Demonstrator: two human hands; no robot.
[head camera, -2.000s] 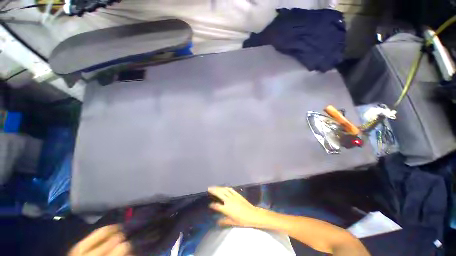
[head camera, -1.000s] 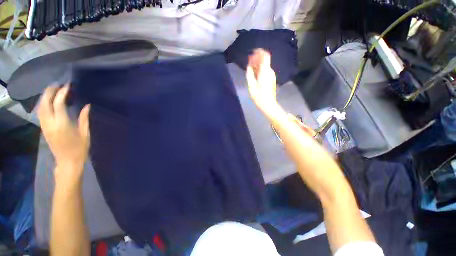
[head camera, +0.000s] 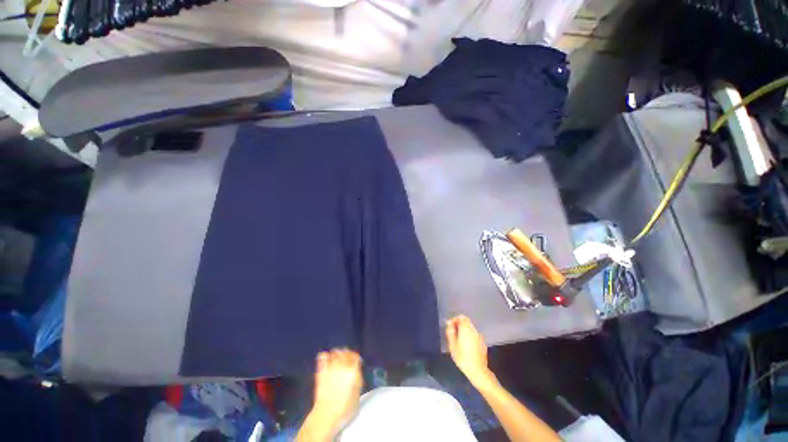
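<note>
A dark navy skirt (head camera: 285, 250) lies spread on the grey padded table (head camera: 138, 276), waistband at the far side and hem along the near edge. A fold or slit line runs down its right half. My left hand (head camera: 338, 380) is at the near hem with its fingers curled over the cloth; it is slightly blurred. My right hand (head camera: 467, 345) is at the skirt's near right corner, fingers curled; whether it pinches the cloth is not clear. The steam iron (head camera: 527, 272), with an orange-brown handle and a red light, rests on the table right of the skirt.
A crumpled navy heap (head camera: 501, 95) lies at the far right corner. A sleeve board (head camera: 173, 86) stands over the far left, a black phone (head camera: 177, 142) near it. A yellow hose (head camera: 674, 194) rises from the iron. Navy garments (head camera: 661, 380) hang at right. Black hangers (head camera: 130, 17) are above.
The skirt, blurred and reaching past the near edge a second ago, now lies flat on the table. Both hands have moved from its far side back to the near edge.
</note>
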